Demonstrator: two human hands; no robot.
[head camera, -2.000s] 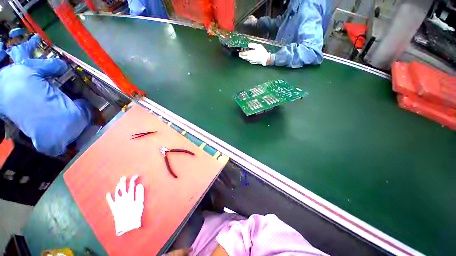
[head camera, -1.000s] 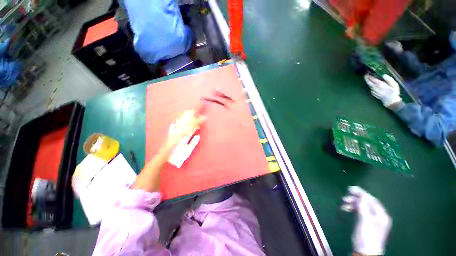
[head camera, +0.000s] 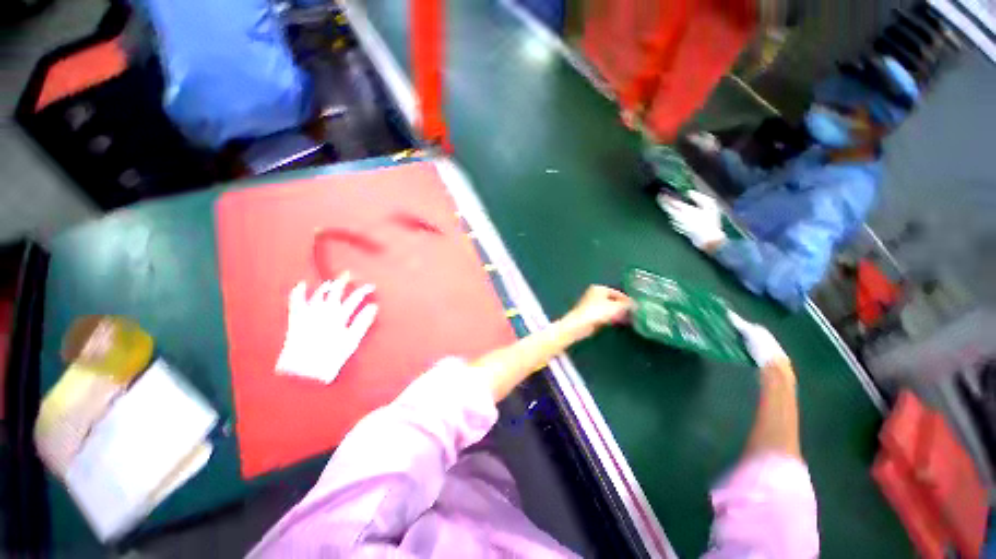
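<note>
A green circuit board (head camera: 686, 318) is over the green conveyor, its soldered side up. My bare left hand (head camera: 603, 307) is at its left end, fingers closed on the edge. My gloved right hand (head camera: 759, 341) is at its right end; its fingers are partly hidden by the board and blurred, but they appear to grip the edge. A spare white glove (head camera: 327, 328) lies flat on the red mat (head camera: 404, 366). Blurred side cutters (head camera: 341, 247) and tweezers (head camera: 416, 224) lie on the mat above the glove.
A yellow tub (head camera: 115, 347) and white papers (head camera: 140, 445) are on the bench at left. A coworker in blue (head camera: 803, 207) holds another board (head camera: 666, 169) across the conveyor (head camera: 524, 197). Red pieces (head camera: 931, 475) are at right. A red vertical strip (head camera: 429, 76) stands by the rail.
My left hand has moved from over the mat to the board's left end. My right hand has moved up to its right end. Both now hold it. The view has shifted.
</note>
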